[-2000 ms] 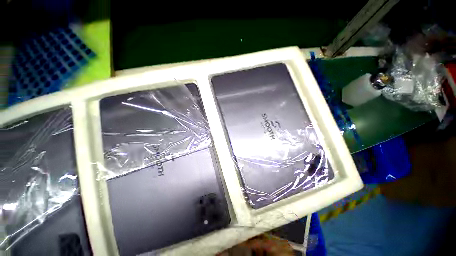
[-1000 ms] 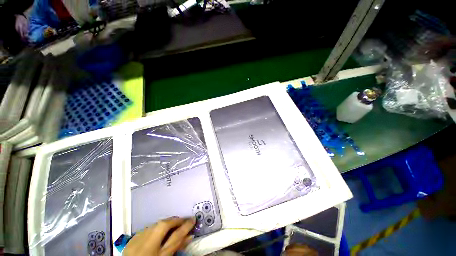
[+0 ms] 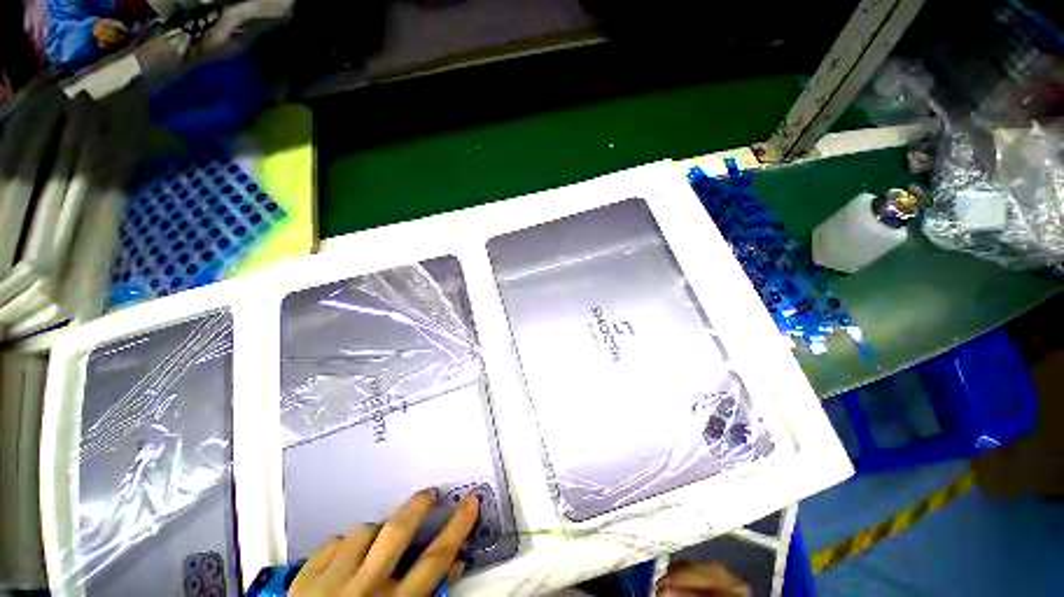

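Note:
Three grey tablets lie back side up in a white foam tray (image 3: 259, 466). The middle tablet (image 3: 338, 478) has clear film (image 3: 373, 338) folded over its upper half. My left hand (image 3: 379, 554) lies over its lower part, fingertips on the black camera module (image 3: 481, 513). A strip of blue film shows by this hand's wrist side. The left tablet (image 3: 140, 432) has wrinkled film and a bare camera module (image 3: 203, 574). The right tablet (image 3: 607, 350) is covered by film, camera area included. My right hand (image 3: 702, 580) is cut off at the bottom edge; its grip is unclear.
Blue sheet with black dots (image 3: 193, 222) on a yellow-green board at left. Stacked trays (image 3: 35, 245) at far left. Blue film scraps (image 3: 776, 274), a white bottle (image 3: 858, 233) and plastic bags (image 3: 1003, 210) at right. Blue stool (image 3: 992, 397) and lower tray (image 3: 764, 554) below.
My left hand came into view and its fingers moved further right onto the middle tablet's camera module. My right hand stays low at the edge. The view has shifted.

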